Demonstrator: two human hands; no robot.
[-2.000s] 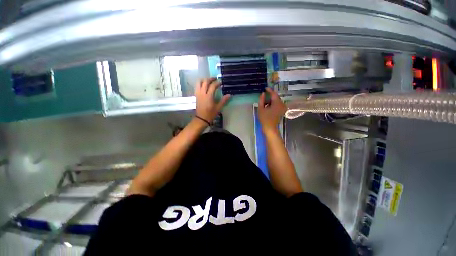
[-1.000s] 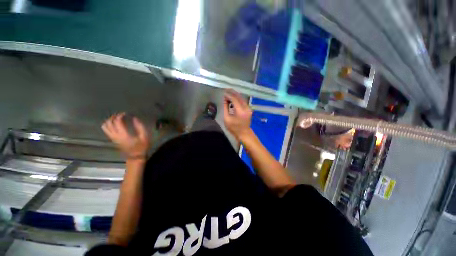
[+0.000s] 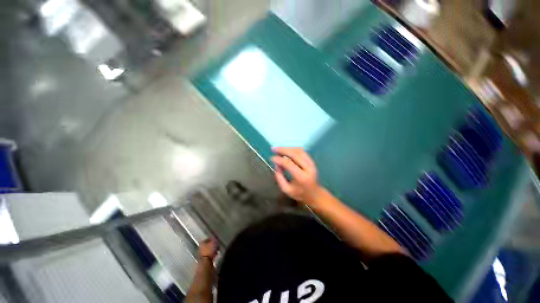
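Note:
The green mat [image 3: 367, 154] fills the middle and right of the view. A pale sheet [image 3: 269, 97] lies on it, with a bright glare at one end. Dark blue solar cells with pale lines lie in a row at the lower right [image 3: 435, 201], and two more lie at the upper right [image 3: 370, 70]. My right hand [image 3: 298, 173] is over the mat's edge beside the pale sheet, fingers bent and apart, with nothing seen in it. My left hand [image 3: 208, 247] is low, small and blurred near the rack; its fingers are unclear.
A metal-framed rack [image 3: 65, 234] with white panels stands at the lower left. Grey floor [image 3: 148, 136] lies left of the mat. Blurred white objects [image 3: 83, 29] are at the upper left. Brown, blurred items [image 3: 503, 77] border the mat at the upper right.
The view has swung from the machine and its turquoise carrier to the green mat. Both hands have left the dark cell. My right hand is now over the mat's edge; my left is by the rack.

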